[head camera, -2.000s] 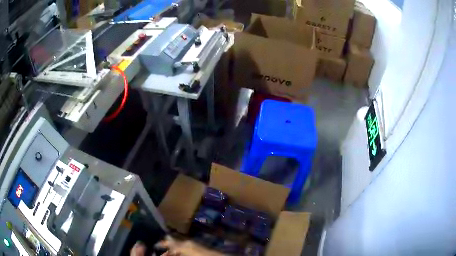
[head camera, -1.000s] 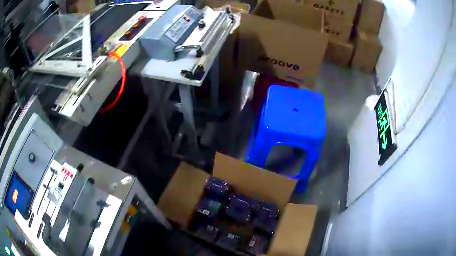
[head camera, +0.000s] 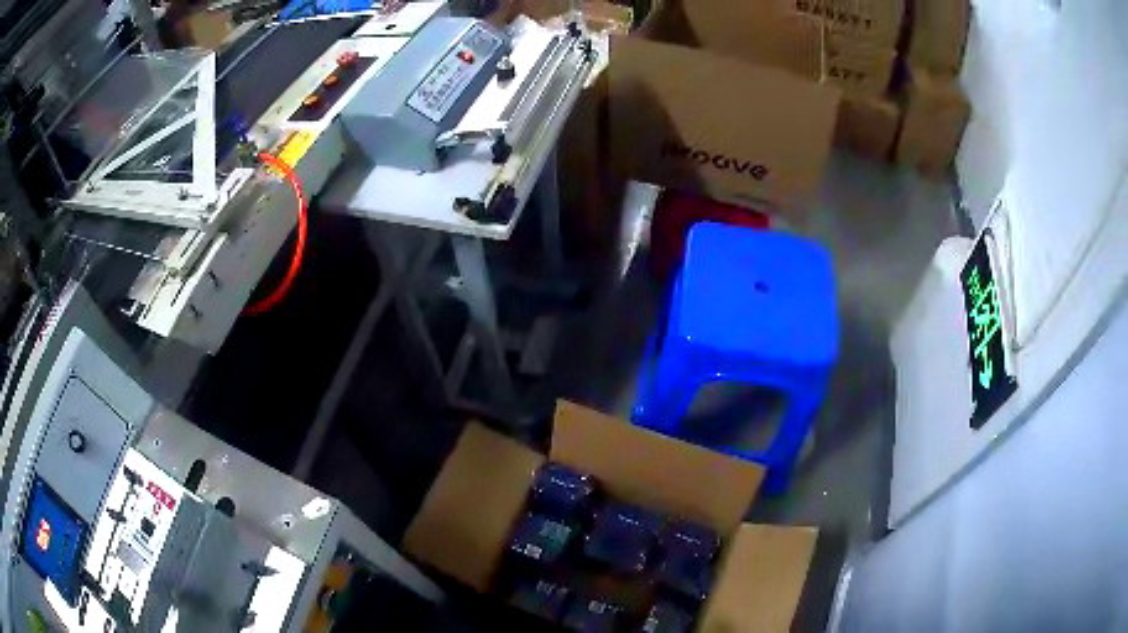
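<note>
An open brown carton (head camera: 464, 507) stands on the floor at the bottom centre with its flaps out. Several navy retail boxes (head camera: 622, 538) in glossy clear film lie inside it, some with pale print or labels. The near part of the carton is cut off by the picture's lower edge. Neither of my hands is in the picture.
A blue stool (head camera: 751, 309) stands behind the carton. The pale-grey machine (head camera: 297, 501) with a blue display (head camera: 52, 534) is at lower left. A side table (head camera: 371, 195) holds a grey-blue device (head camera: 427, 93). A larger carton (head camera: 730, 118) is behind; a white wall is at right.
Two seconds ago a hand showed at the bottom edge near the carton; it left the picture by one second ago. The view has shifted, so the carton and stool appear farther right.
</note>
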